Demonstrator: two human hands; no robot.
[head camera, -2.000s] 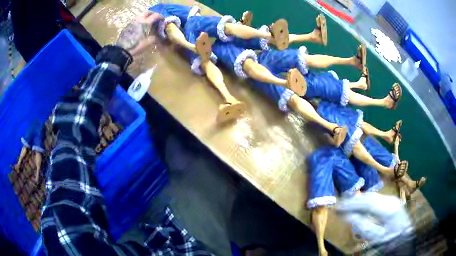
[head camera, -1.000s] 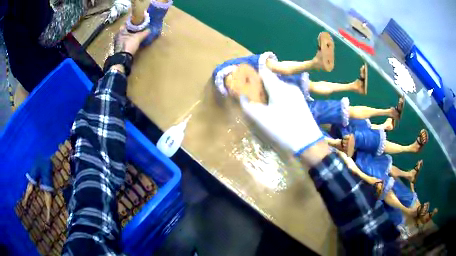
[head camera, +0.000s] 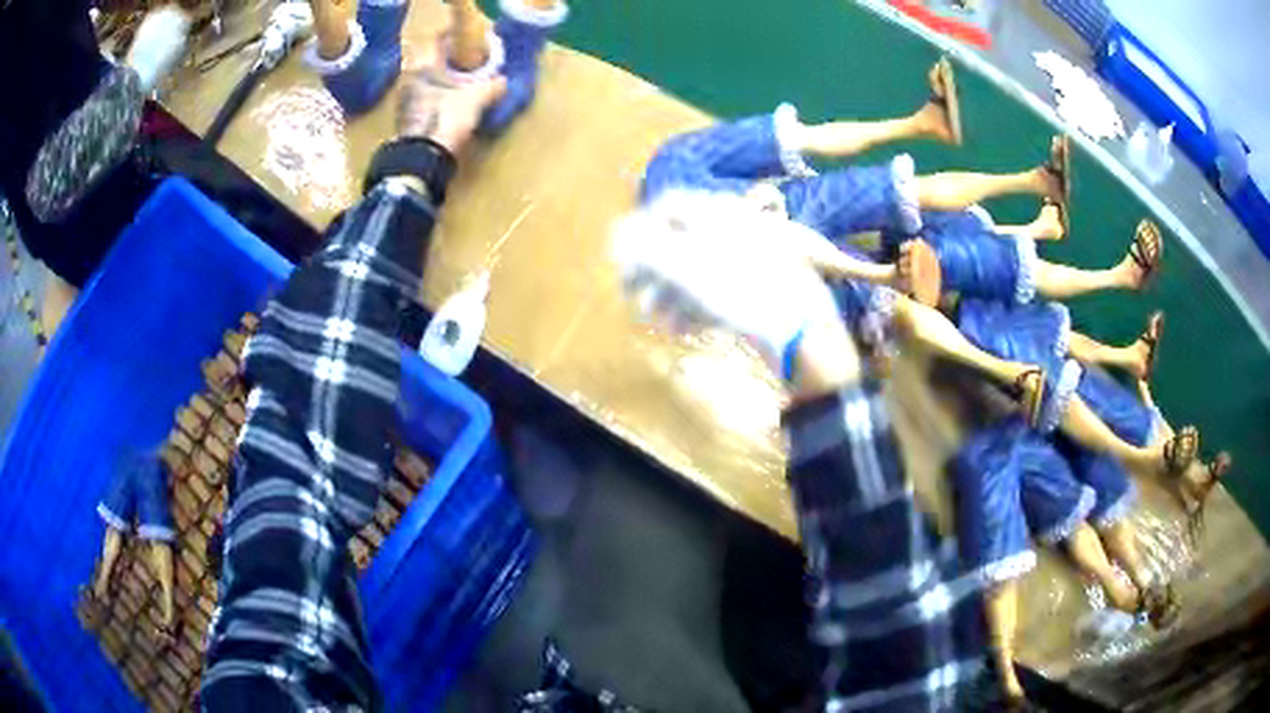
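Note:
My bare left hand grips a leg-and-shorts assembly that stands upside down on the tan bench, its legs cut off by the top edge. A second upside-down assembly stands just left of it. My right hand, in a white glove, is blurred over the near side of the pile, by a pair of blue shorts. Its fingers and anything under them cannot be made out. Several assemblies lie in an overlapping pile to the right, legs pointing right, with tan legs and sandals.
A small white bottle is at the bench's near edge. A blue crate at lower left holds rows of brown sandals and one shorts piece. The green conveyor belt runs behind the bench. Another person's gloved hand is at upper left.
The view has shifted, showing a second standing assembly at left. My left hand still holds its assembly. The sole seen at my right glove is now hidden or gone from there.

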